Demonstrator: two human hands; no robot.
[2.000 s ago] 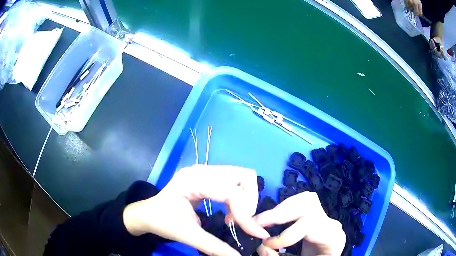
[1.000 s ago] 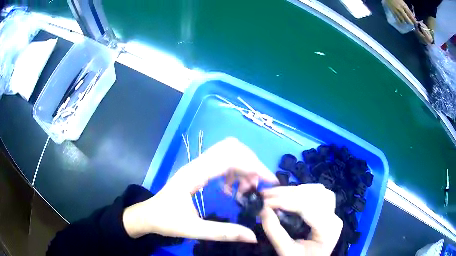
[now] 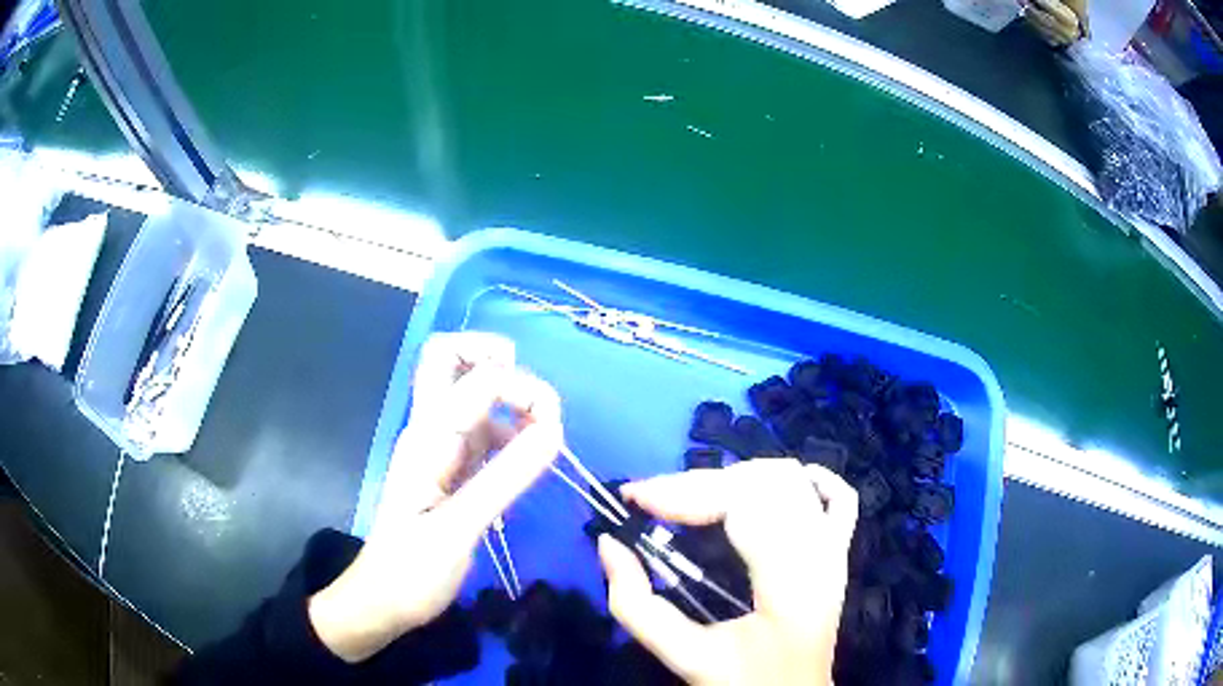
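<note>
My right hand (image 3: 758, 556) pinches a small black housing (image 3: 620, 515) between thumb and finger, low over the blue tray (image 3: 724, 272). Two white leads (image 3: 585, 484) run through or along the housing and stick out on both sides, with thicker pale sections at its lower right. My left hand (image 3: 449, 496) holds the upper-left ends of these leads between closed fingertips. Another pair of leads (image 3: 503, 560) shows below my left hand. Black housings (image 3: 879, 489) lie heaped at the tray's right, more at its bottom. A bundle of white leads (image 3: 624, 326) lies near its far wall.
A clear bin (image 3: 221, 288) with pale and dark slim pieces stands left of the tray, beside a white packet (image 3: 56, 288). Beyond is the green belt (image 3: 537, 134) with a metal upright (image 3: 141, 107). A finished assembly (image 3: 1168, 395) lies on it. Another person's hand (image 3: 1057, 19) is far right.
The view has shifted. Earlier both hands were close together around dark pieces; now they are apart, with leads stretched between my left fingers and the housing in my right hand.
</note>
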